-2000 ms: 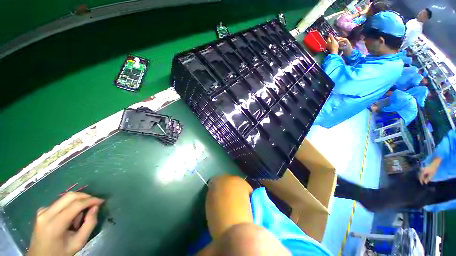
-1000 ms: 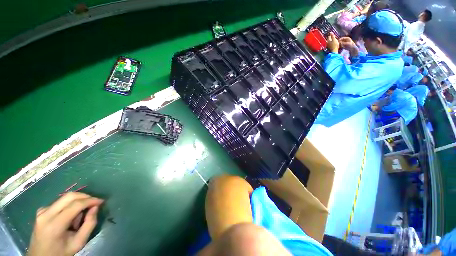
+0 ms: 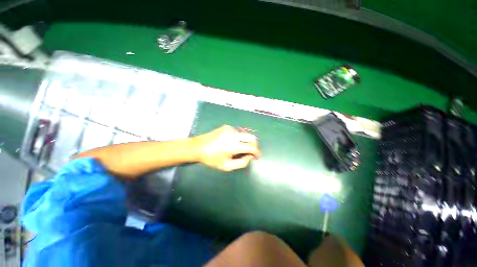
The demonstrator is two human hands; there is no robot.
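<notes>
My left hand rests on the green mat with its fingers curled and thumb close to them. No held thing shows. Thin red slivers lie just behind it. A black phone housing lies at the mat's back right, open side up, away from my hand. Blurred bare skin shows at the bottom edge, likely part of my right arm or hand; no fingers can be made out and it is cut off by the picture's edge.
A clear blister tray fills the left, with a dark red-black part. Black trays are stacked at right. Circuit board units lie on the green belt behind the whitish edge strip. A blue spot and pale line mark the mat.
The view has swung left, so the clear tray now shows and the neighbouring workers and carton are out of view. My left hand stays curled by the red slivers; the housing keeps its place.
</notes>
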